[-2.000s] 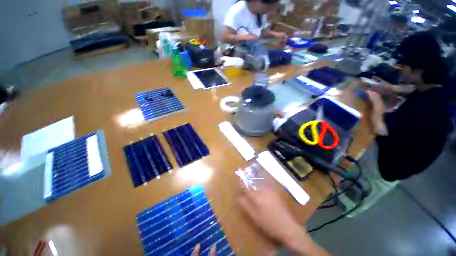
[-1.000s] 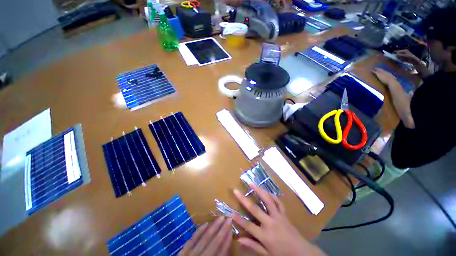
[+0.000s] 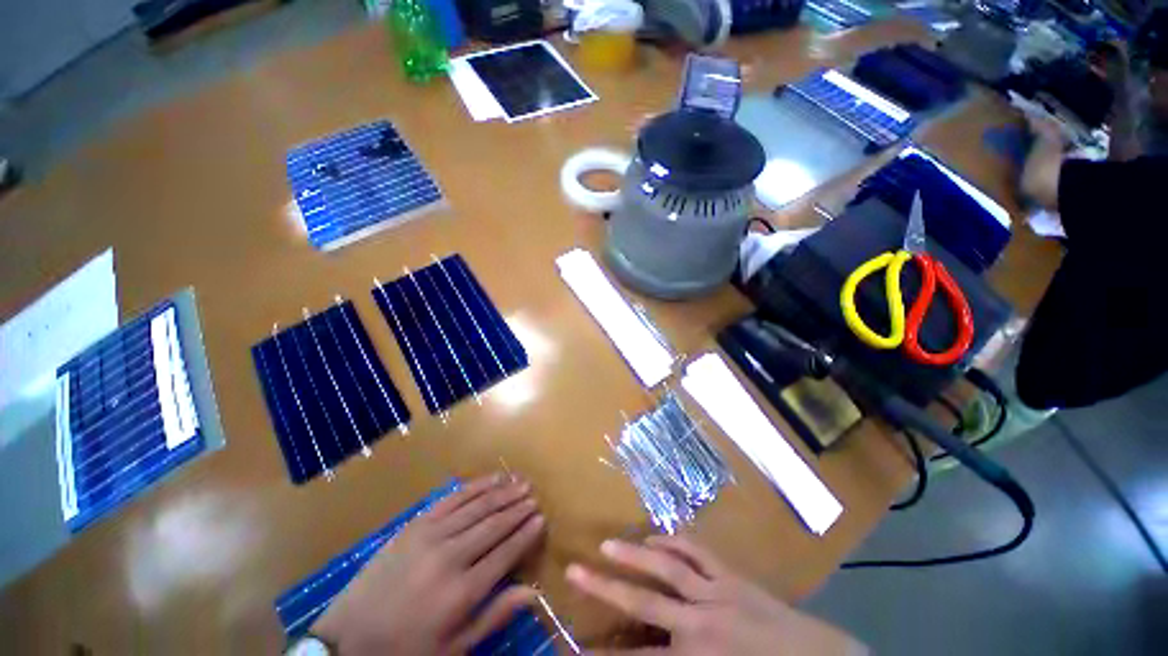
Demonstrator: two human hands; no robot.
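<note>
A bright blue solar cell panel point(image 3: 336, 564) lies at the bottom edge, partly hidden by my left hand point(image 3: 429, 570). My left hand lies flat over it, fingers pointing up and right. My right hand point(image 3: 698, 596) is on the table just right of it, fingers spread, with nothing seen held. A thin silver ribbon point(image 3: 557, 620) lies between my hands. A loose pile of short silver tabbing ribbons point(image 3: 669, 464) lies above my right hand. What is under my left palm is hidden.
Two dark solar cells point(image 3: 331, 391) lie beyond my left hand. White strips point(image 3: 765, 442) flank the ribbon pile. Behind are a grey canister point(image 3: 679, 224), tape roll point(image 3: 594, 178), iron stand point(image 3: 801, 391) and scissors point(image 3: 907, 301). A finished panel point(image 3: 128, 410) lies left; a person's arm point(image 3: 1044, 160) is at right.
My left hand has moved left, from beside the ribbons onto the blue panel. My right hand has drawn back from the ribbon pile towards me, uncovering it. The view has shifted slightly.
</note>
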